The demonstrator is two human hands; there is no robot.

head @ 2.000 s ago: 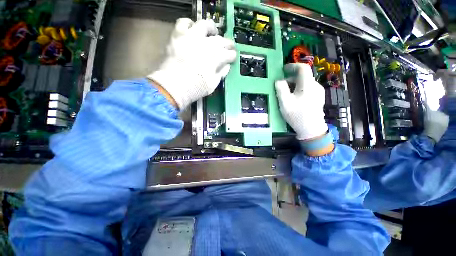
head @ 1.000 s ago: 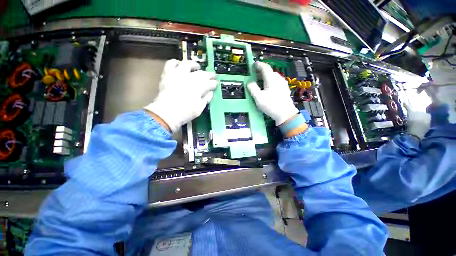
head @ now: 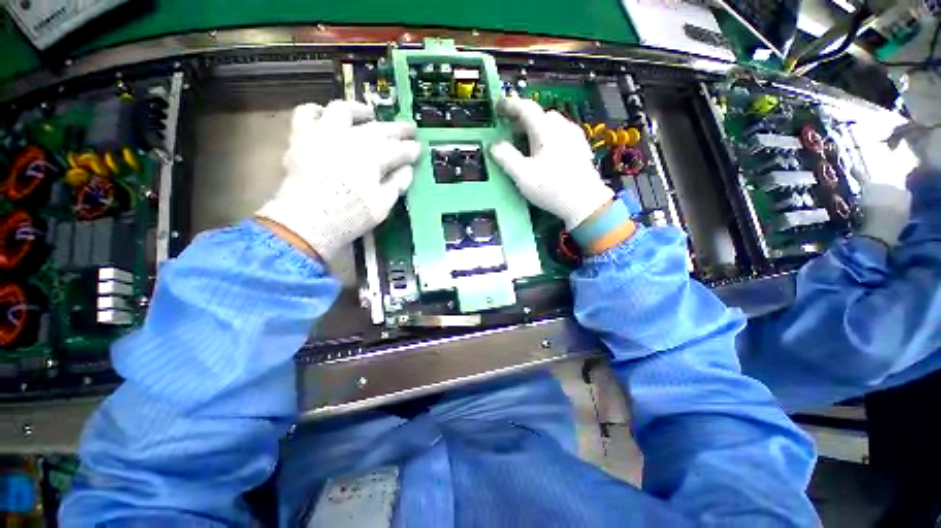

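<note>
The pale green cover plate (head: 461, 199) with three rectangular windows lies over the left part of the green circuit board (head: 392, 248) in its carrier. Board parts show through the windows. My left hand (head: 341, 175), white-gloved, rests with its fingertips at the plate's left edge. My right hand (head: 552, 165), white-gloved with a blue-green band at the cuff, has its fingers at the plate's right edge, near the upper and middle windows. The fingertips and thumbs are partly hidden, so the exact grip is hard to tell.
Another circuit board (head: 77, 227) with orange-red rings is at the left, and one (head: 789, 186) at the right by another person's gloved hand (head: 884, 206). The metal conveyor rail (head: 444, 368) runs along the front. A green mat (head: 310, 14) and white keyboard (head: 681, 29) are behind.
The camera view has shifted, so the plate and both hands sit further left in the picture. Against the board, the plate looks little changed, and both hands remain at its sides.
</note>
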